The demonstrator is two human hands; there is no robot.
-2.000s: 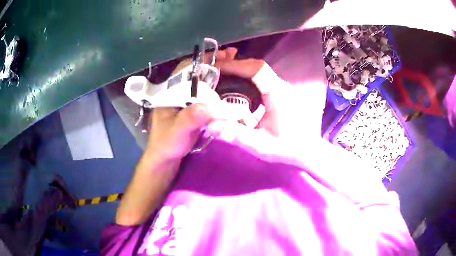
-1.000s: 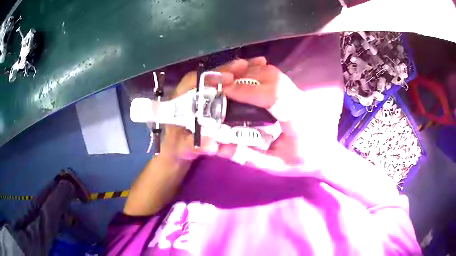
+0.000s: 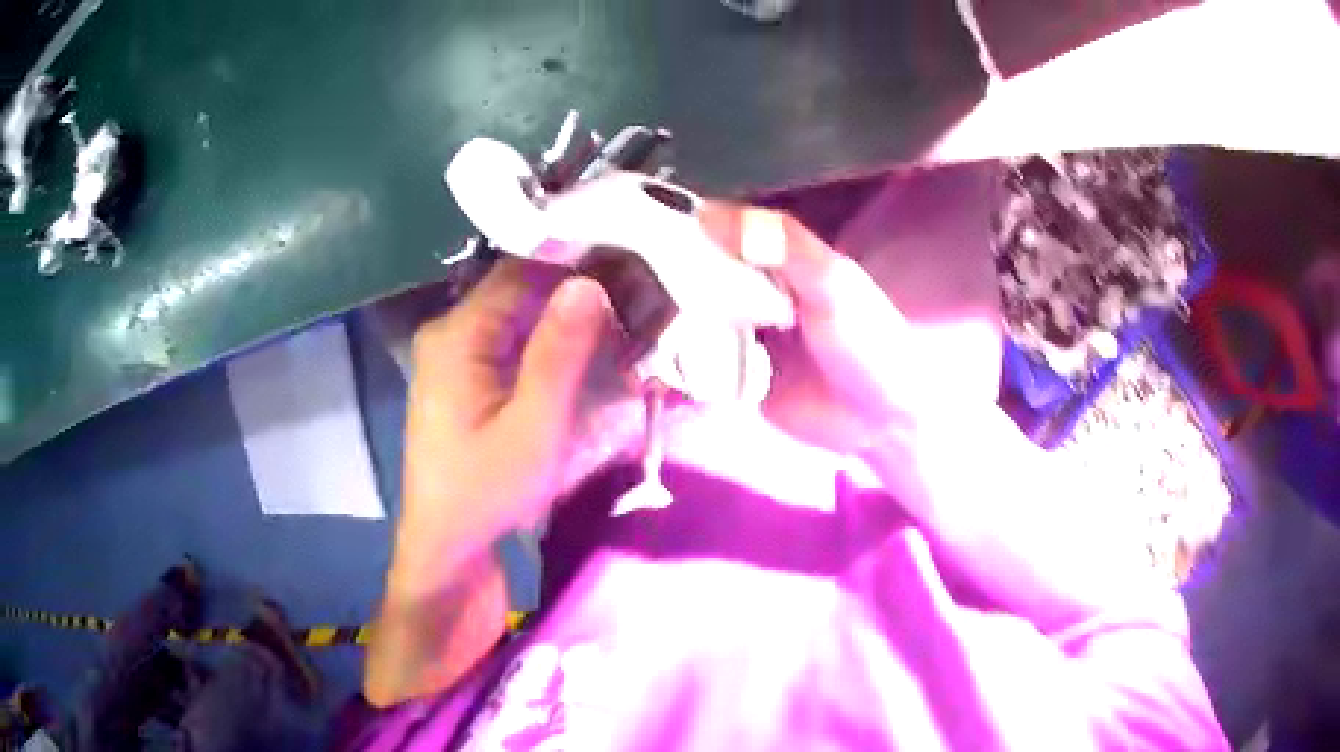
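A part-built white scooter body [image 3: 632,221] with dark rods is held between my two hands, over my lap at the bench edge. It lies tilted, its rounded white end at the upper left. A thin pale stand-like part [image 3: 648,467] hangs down from it. My left hand [image 3: 507,389] grips it from the left and below, thumb against its side. My right hand [image 3: 823,316] holds its right end, with pale tape on a fingertip; glare washes out much of this hand. The fingertips behind the body are hidden.
The dark green bench [image 3: 316,110] curves across the top, with white scooter units [image 3: 91,199] at far left. A crate of white-and-dark pieces [image 3: 1095,243] and a crate of tiny white pieces [image 3: 1154,456] stand at right. A person's dark-clothed legs [image 3: 191,669] show at lower left.
The scooter body has been turned from lying level to tilted, rounded end raised, and has moved up and right. Both hands have shifted their hold; my right palm no longer faces up.
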